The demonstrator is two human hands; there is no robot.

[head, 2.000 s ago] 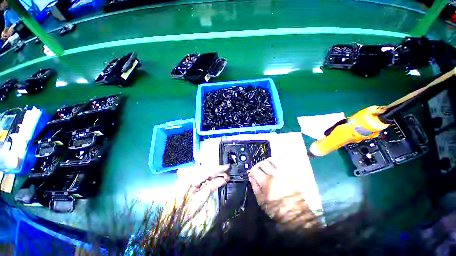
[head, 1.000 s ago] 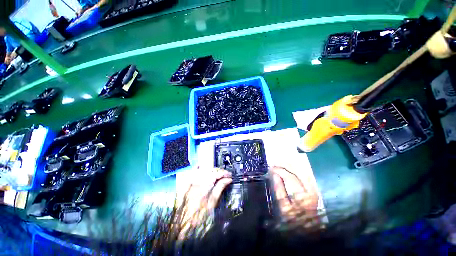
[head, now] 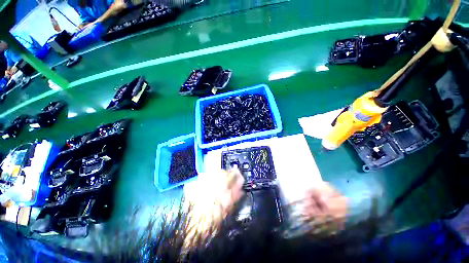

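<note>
An open black device housing (head: 261,165) lies on the white work mat (head: 303,160), its upper half showing parts and wires. Its lower half is partly hidden by hair at the bottom of the picture. My left hand (head: 218,192) is at the housing's left side, fingers over its edge; it is overexposed, and whether it grips the housing is not clear. My right hand (head: 325,203) is off the housing to the right, blurred, with fingers curled. The yellow-orange electric screwdriver (head: 355,120) hangs to the upper right of the housing, touched by neither hand.
Behind the work stand a larger blue bin (head: 280,123) of black fittings and a smaller blue bin (head: 162,167) of screws. Another open housing (head: 378,154) lies right, below the screwdriver. Black trays (head: 85,180) of housings stand left. More housings (head: 205,80) lie farther back. Workers' arms show upper left.
My right hand has left the housing's right side and moved right. My left hand has stayed near its left side. The view has shifted slightly, and the screwdriver shows a little farther right than one second ago.
</note>
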